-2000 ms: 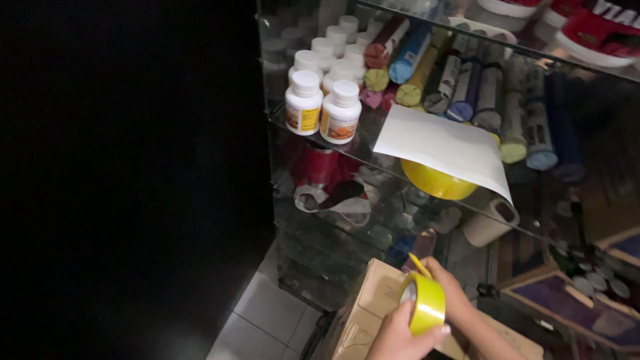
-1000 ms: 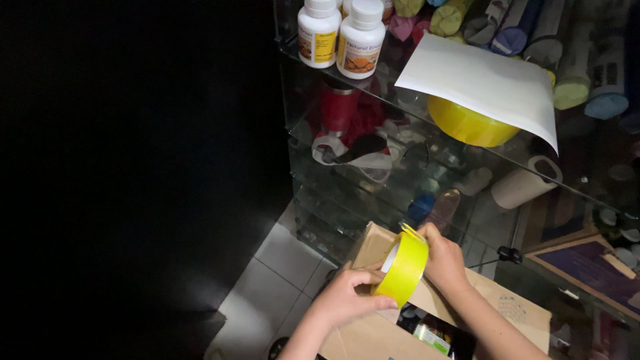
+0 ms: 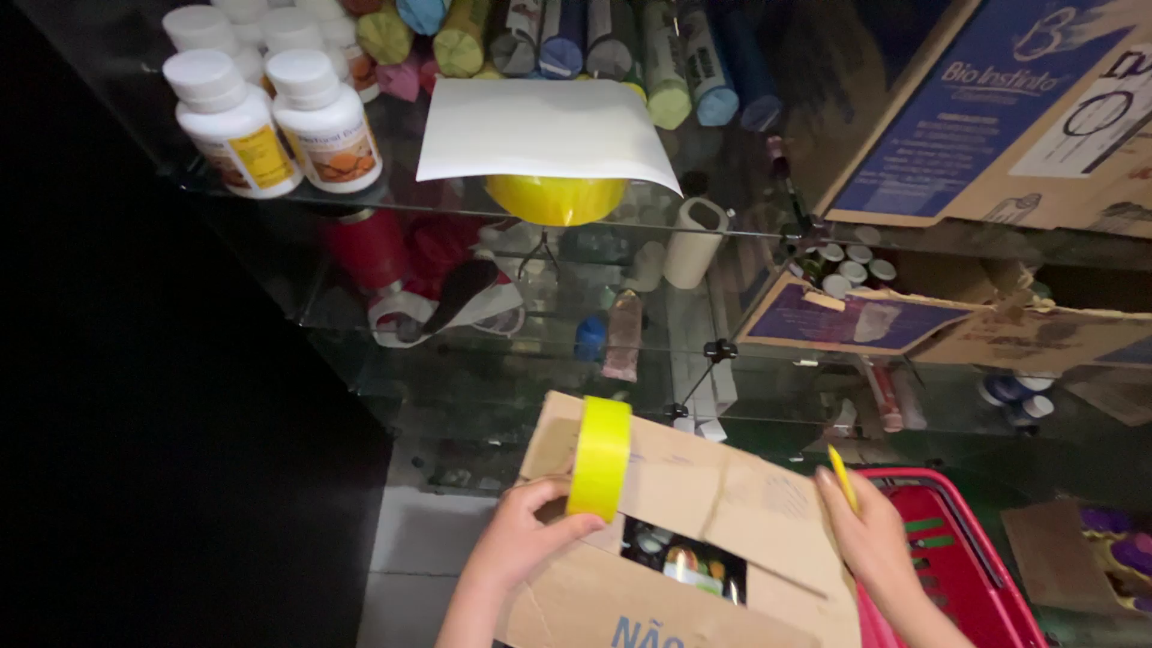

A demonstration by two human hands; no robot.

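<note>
My left hand grips a roll of yellow adhesive tape upright above the left part of a cardboard box. The box's top flaps leave a gap between them, and dark packages with printed labels show inside. At the box's right edge is my right hand, with a slim yellow object between thumb and fingers; whether it is a pen or a cutter I cannot tell.
Glass shelves ahead hold white bottles, rolled bags and a white sheet over a yellow round object. A red plastic basket stands right of the box. Cardboard boxes fill the right shelves.
My right hand has moved away from the tape roll to the box's right side. The left hand still holds the roll. The view has shifted to the right.
</note>
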